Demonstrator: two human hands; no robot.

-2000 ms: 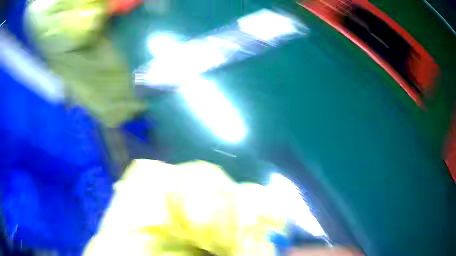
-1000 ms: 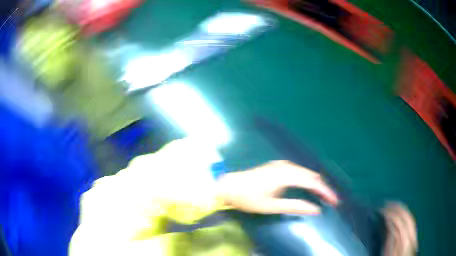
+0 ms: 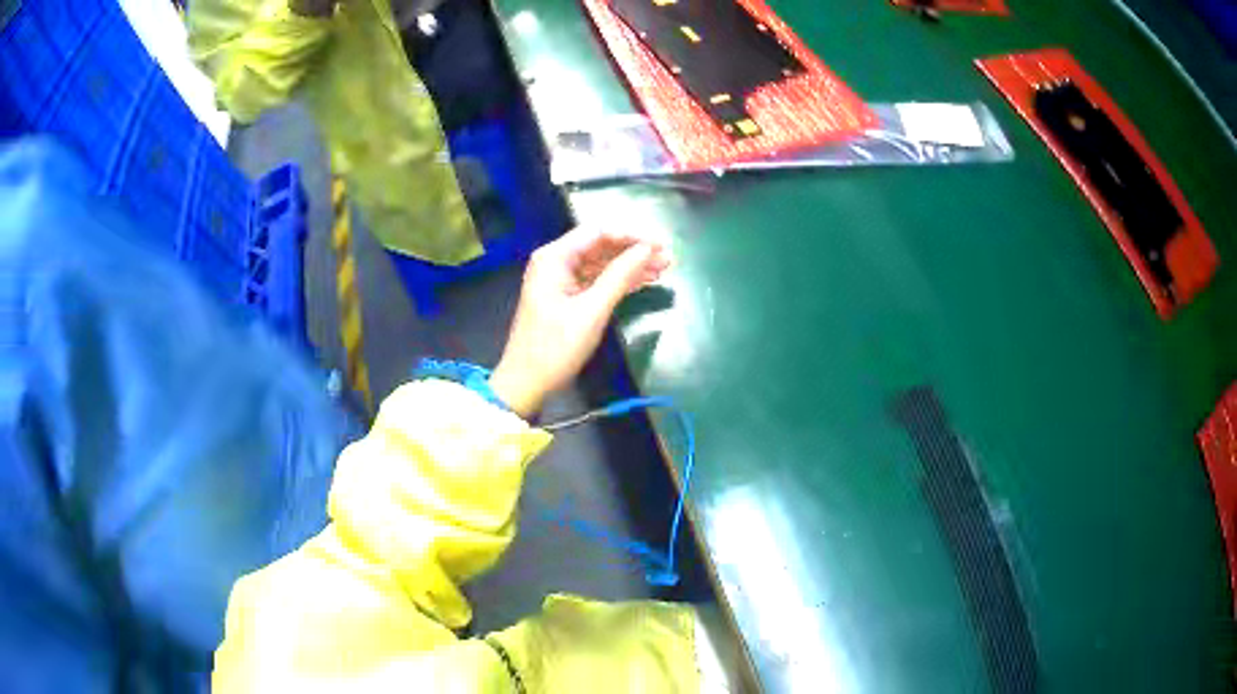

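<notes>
My left hand (image 3: 563, 312) is raised at the near edge of the green tabletop, fingers half curled, with no object visible in it. A blue wrist strap (image 3: 461, 374) circles its wrist, with a thin blue cord hanging in a loop. My right hand is not in view. A black circuit board (image 3: 712, 54) lies on a pink-red bubble sheet (image 3: 814, 115) at the top, over a clear plastic bag (image 3: 936, 132) with a white label. A long, dark, lined pad strip (image 3: 970, 542) lies on the table at lower right.
Another board (image 3: 1112, 170) lies on an orange-red sheet (image 3: 1187, 278) at right; more red sheets show at the frame edges. A person in a yellow smock (image 3: 387, 136) stands at upper left. A blurred blue sleeve (image 3: 136, 407) fills the left. Blue crates (image 3: 149, 115) stand behind.
The view has turned and sharpened. My left hand has moved from over the table at lower right to the table's near edge. The other hand at lower right is out of view.
</notes>
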